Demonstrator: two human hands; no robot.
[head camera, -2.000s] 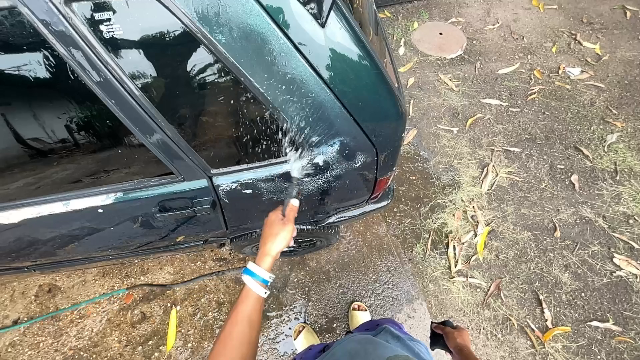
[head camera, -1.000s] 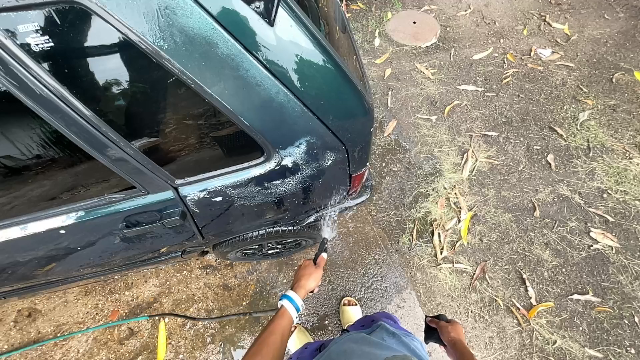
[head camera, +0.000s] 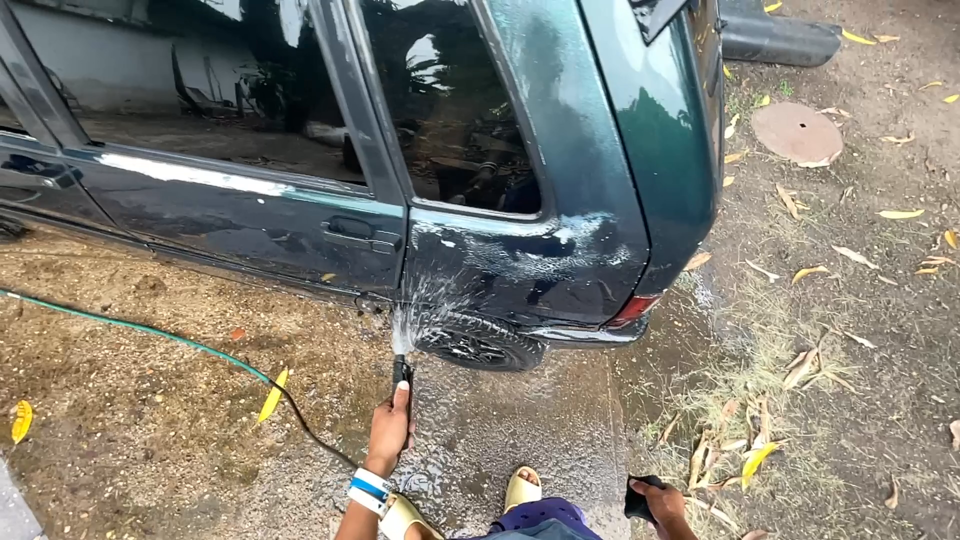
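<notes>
My left hand (head camera: 391, 429) grips a black hose spray nozzle (head camera: 403, 369), which throws water up toward the rear wheel arch of a dark green car (head camera: 517, 262). The spray (head camera: 420, 315) lands at the left side of the rear wheel (head camera: 484, 346). At lower right, my right hand (head camera: 658, 501) holds a black item (head camera: 639, 502), perhaps a cloth or sponge; its kind is unclear. Pale faded patches mark the wet rear panel above the wheel. White and blue bands circle my left wrist.
A green and black hose (head camera: 180, 339) crosses the wet ground at left. My feet stand in yellow sandals (head camera: 523, 487) on wet concrete. Dry leaves and grass (head camera: 739, 375) lie at right, with a round cover (head camera: 797, 133) and a black pipe (head camera: 784, 41) beyond.
My left hand has moved the nozzle left along the car. The spray, on the rear panel two seconds ago and near the rear bumper one second ago, now falls at the rear wheel arch.
</notes>
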